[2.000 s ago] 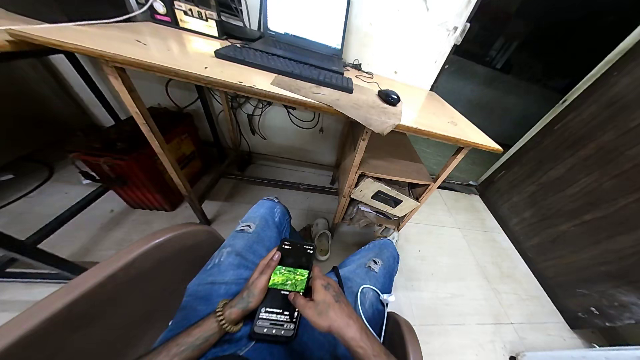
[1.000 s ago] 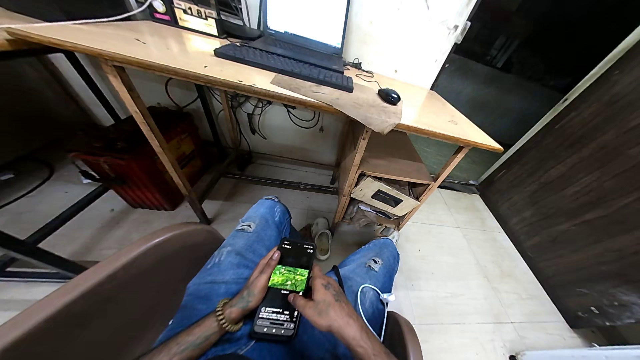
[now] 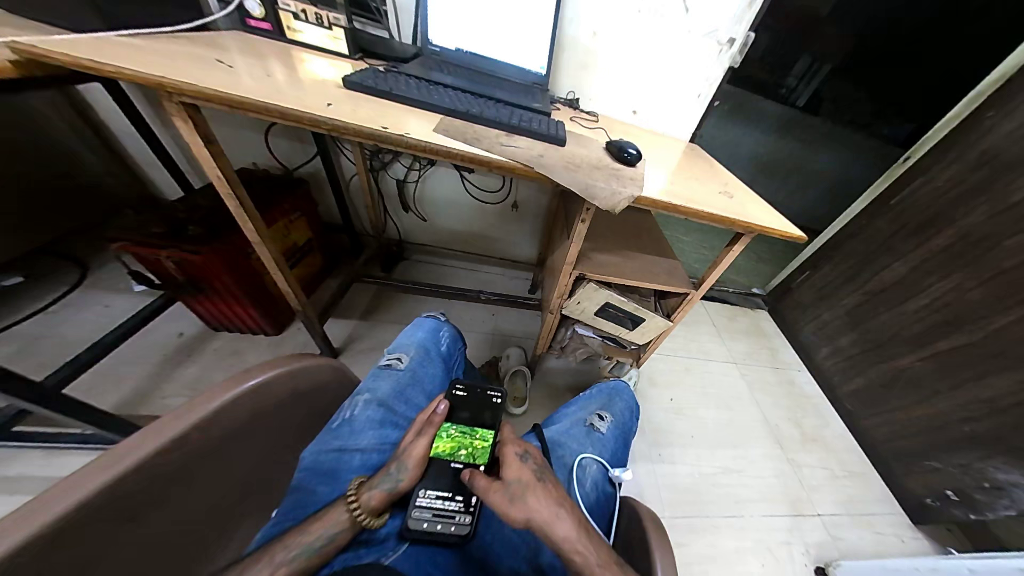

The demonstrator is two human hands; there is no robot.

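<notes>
A black smartphone (image 3: 456, 468) lies upright in both hands above my lap, its lit screen showing a green leafy picture with text below. My left hand (image 3: 410, 456), with a beaded bracelet (image 3: 366, 504) at the wrist, grips the phone's left edge. My right hand (image 3: 512, 480) holds the right edge, its thumb over the screen just below the picture. Blue ripped jeans (image 3: 384, 400) cover my legs beneath the phone. A white cable (image 3: 578, 480) loops over the right thigh.
Ahead stands a wooden desk (image 3: 272, 88) with a laptop (image 3: 488, 48), a black keyboard (image 3: 456, 104) and a computer mouse (image 3: 623, 152). Under it are tangled cables (image 3: 408, 180), a red case (image 3: 232, 264) and a shelf (image 3: 628, 256) with a box (image 3: 616, 312). Brown chair arms (image 3: 200, 456) flank me.
</notes>
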